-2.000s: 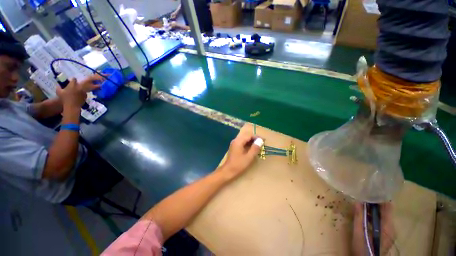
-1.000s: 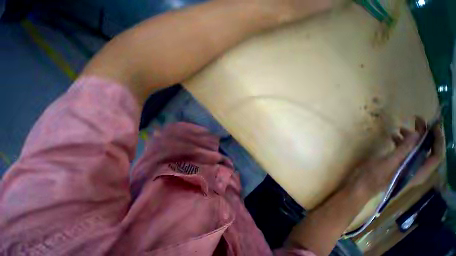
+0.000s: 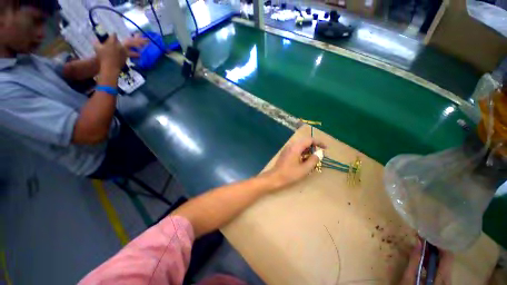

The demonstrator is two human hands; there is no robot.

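My left hand [image 3: 297, 161], with a white cap on a fingertip, rests at the far edge of the tan cardboard sheet [image 3: 289, 222]. Its fingers are closed on a green lead [image 3: 312, 133] whose brass-coloured end sticks up beyond them. A bundle of green leads [image 3: 336, 165] with brass ends lies on the sheet, touching or partly under this hand. My right hand [image 3: 414, 267] is at the bottom right, cut off by the frame edge and partly hidden behind the clear hood. It holds the dark soldering iron [image 3: 431, 264] with a pale line alongside; the tip is not visible.
The clear fume hood [image 3: 433, 195] with its orange collar [image 3: 495, 119] hangs at right. Dark specks [image 3: 383, 234] and a thin curved line [image 3: 335, 247] lie on the sheet. The green belt [image 3: 333, 83] runs behind. Another person [image 3: 61, 111] works at left beside a post.
The view dipped to my lap and came back up, now turned slightly right and lower than at first. My left hand is again at the bundle; my right hand still holds the iron.
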